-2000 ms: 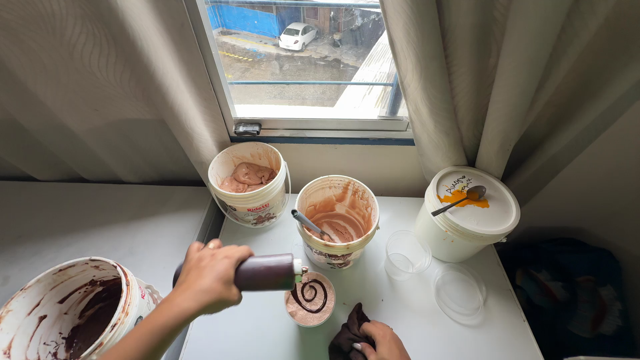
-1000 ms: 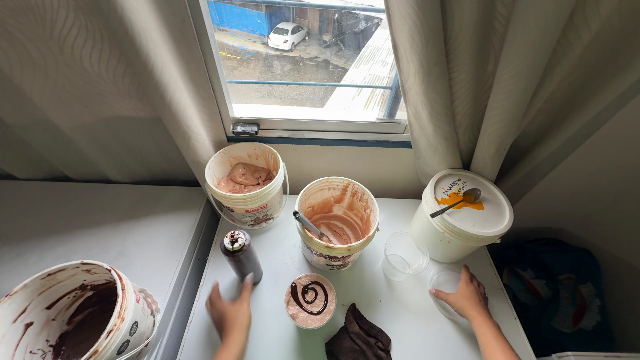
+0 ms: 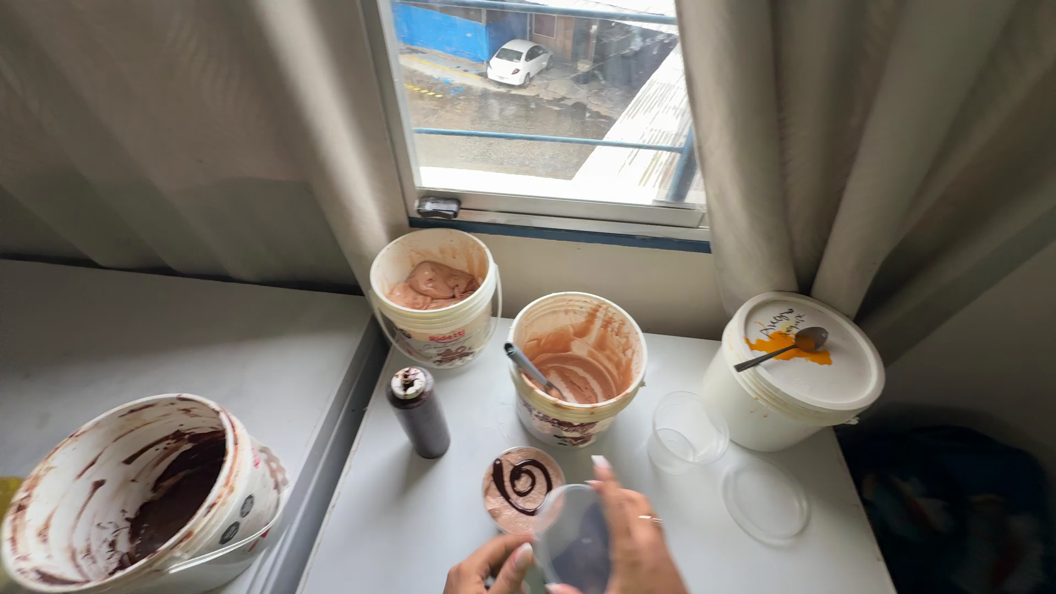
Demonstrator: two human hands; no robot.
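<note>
A clear plastic lid [image 3: 575, 540] is held upright and tilted between my two hands, just in front of a cup of pinkish-brown cream [image 3: 524, 492] topped with a dark chocolate swirl. My right hand [image 3: 639, 536] grips the lid's right side. At its lower left edge are the fingers of my left hand [image 3: 495, 565]; whether they pinch it is not clear. The dark cloth is mostly hidden behind the lid and hand. Left of the cup stands a squeeze bottle of dark sauce [image 3: 421, 415], upright, with sauce on its top.
Behind the cup, a bucket [image 3: 577, 355] holds brown cream and a spoon. Another cream bucket [image 3: 433, 297] stands back left, a chocolate-smeared bucket [image 3: 132, 495] at left. A lidded bucket [image 3: 796, 367] bears a spoon. Near it are an empty clear cup [image 3: 687, 433] and a clear lid [image 3: 766, 502].
The squeeze bottle, earlier in my left hand over the cup, was set down on the left. My right hand let go of the cloth, reached to the lids, and moved back left with one.
</note>
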